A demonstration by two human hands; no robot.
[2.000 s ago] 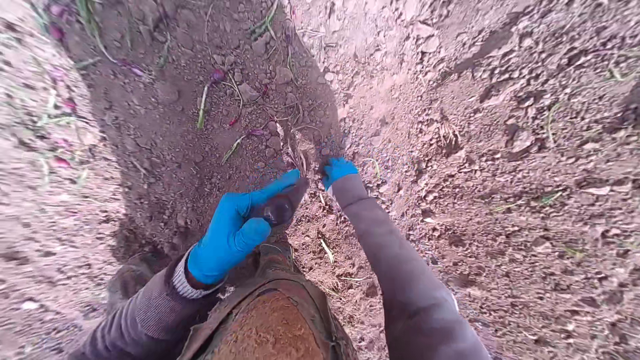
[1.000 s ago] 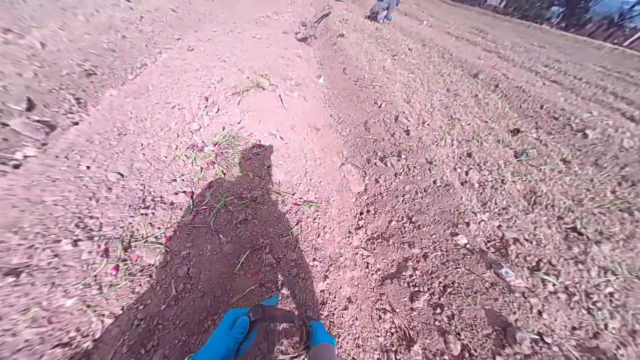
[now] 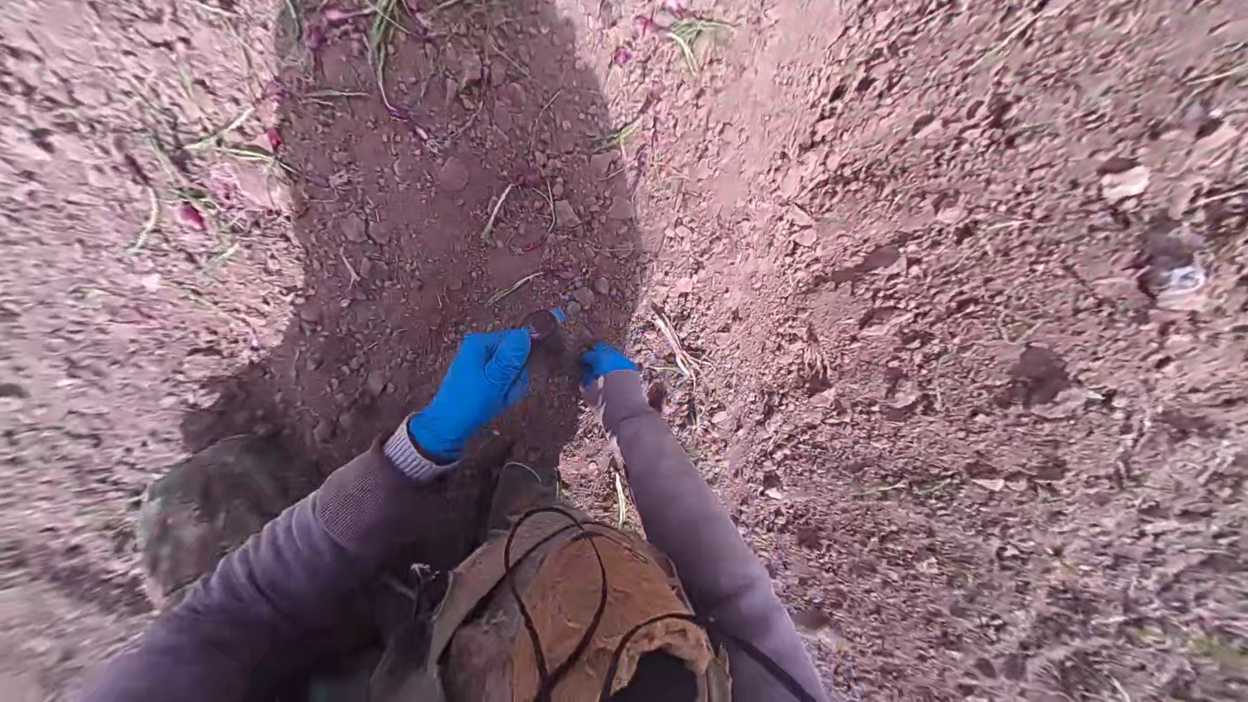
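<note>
My left hand (image 3: 476, 385), in a blue glove, is closed on a dark, round-ended object (image 3: 542, 326); shadow and blur hide what it is. Just to its right, my right hand (image 3: 606, 362), also blue-gloved, is low over the soil at the edge of the shadow. Its fingers are partly hidden, and whether they hold something cannot be told. Pale, dry stalks (image 3: 673, 341) lie on the ground right of that hand. Beyond both hands, thin green-leaved plants with purplish-red bulbs, like red onions (image 3: 191, 216), are scattered on the reddish soil.
Loose, cloddy soil (image 3: 926, 322) stretches to the right, with a pale stone (image 3: 1125, 182) and a whitish scrap (image 3: 1184, 279) on it. My worn brown clothing (image 3: 585, 604) with dark cords fills the bottom middle. A shadow falls over the ground ahead.
The view has swung up toward the field, where a person showed far off, and back down to the ground. My left hand keeps hold of the dark object.
</note>
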